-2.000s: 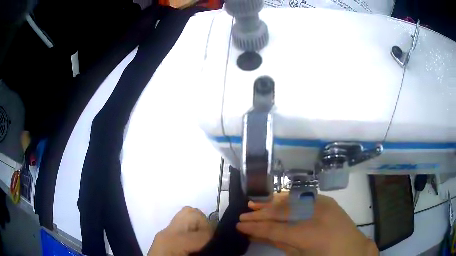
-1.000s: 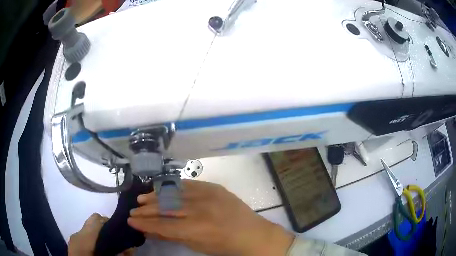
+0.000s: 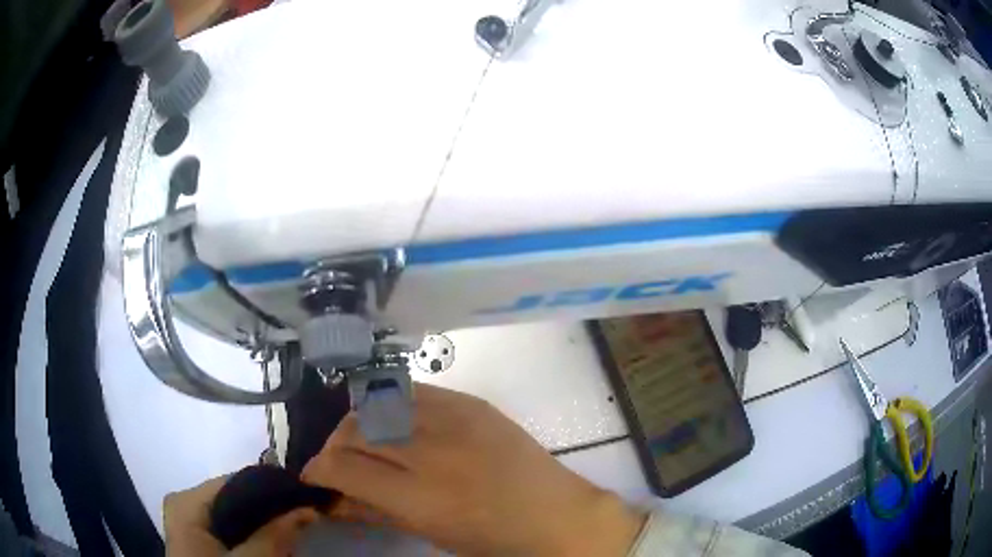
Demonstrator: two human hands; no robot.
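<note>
The white sewing machine head (image 3: 609, 163) with a blue stripe spans the view. A black fabric piece (image 3: 256, 503) runs from under the needle area down to my hands and is bunched there. My left hand (image 3: 201, 522), cut off by the bottom edge, holds the bunched cloth. My right hand (image 3: 468, 468) lies behind the grey attachment (image 3: 383, 405), its fingertips on the same cloth beside my left hand. The shiny take-up lever guard (image 3: 152, 316) stands left of the needle area. The presser foot is mostly hidden by the attachment and tension dial (image 3: 337, 332).
A smartphone (image 3: 674, 397) lies on the machine bed, with keys (image 3: 743, 332) beside it. Scissors with yellow and green handles (image 3: 897, 446) lie at the right by the ruler tape (image 3: 810, 511). Black fabric strips (image 3: 82, 359) lie left of the machine.
The view has swung right along the machine since two seconds ago. In the last second the cloth has bunched up between my hands, and my left hand has closed in nearer my right fingers.
</note>
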